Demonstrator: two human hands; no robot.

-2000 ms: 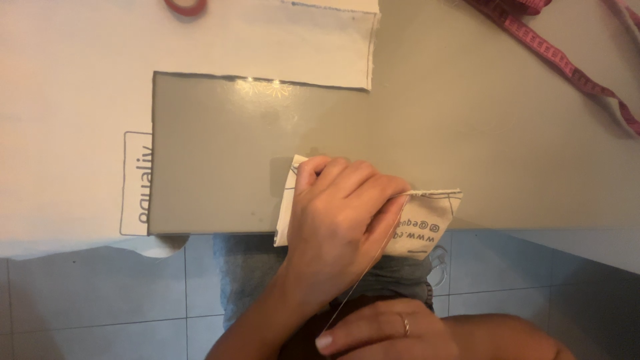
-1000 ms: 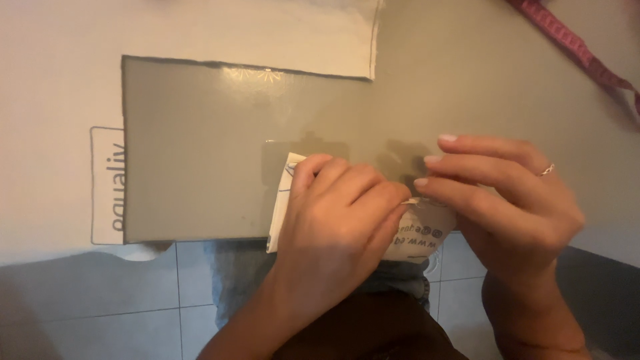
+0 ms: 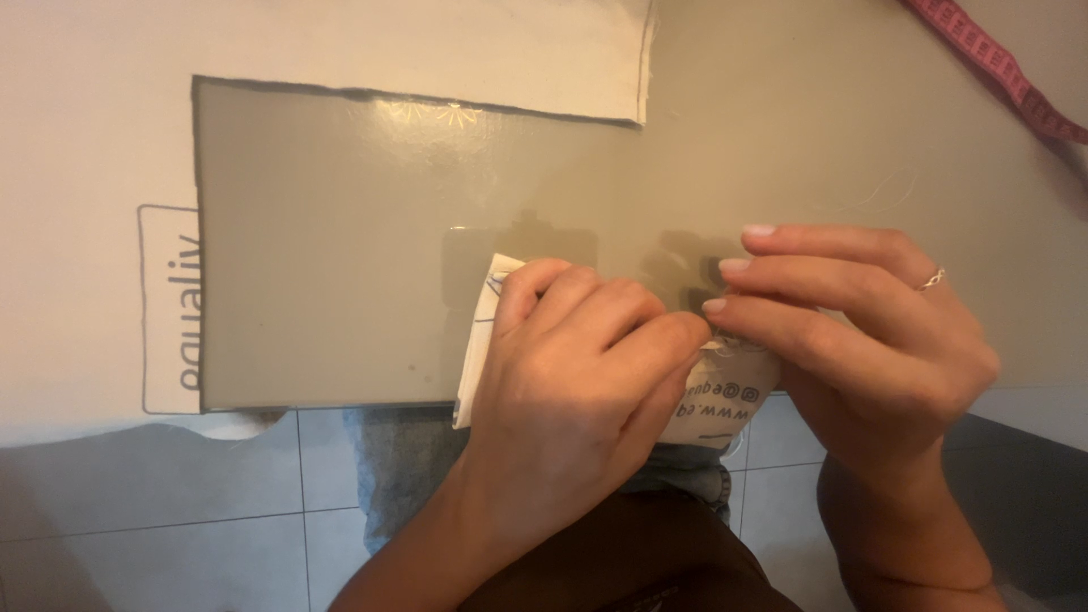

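Note:
My left hand point(image 3: 578, 374) grips a folded piece of cream printed fabric point(image 3: 722, 399) at the table's front edge; one end of the fabric sticks out left of the fingers, the other to the right. My right hand point(image 3: 875, 340), with a ring on one finger, is at the fabric's right part. Its index fingertip and the hidden thumb meet near the upper edge, close to my left thumb, and the other fingers are extended. Loose threads show at that edge. Whether a needle is between the right fingertips cannot be seen.
A large cream cloth point(image 3: 93, 110) with printing and a cut-out corner lies over the left and back of the glossy table point(image 3: 340, 255). A pink tape measure point(image 3: 977, 47) lies at the back right. A loose thread point(image 3: 884, 195) rests on the tabletop.
My right hand has come up from below the table edge, where a taut thread ran from the fabric, to the fabric's upper edge. My left hand keeps its hold.

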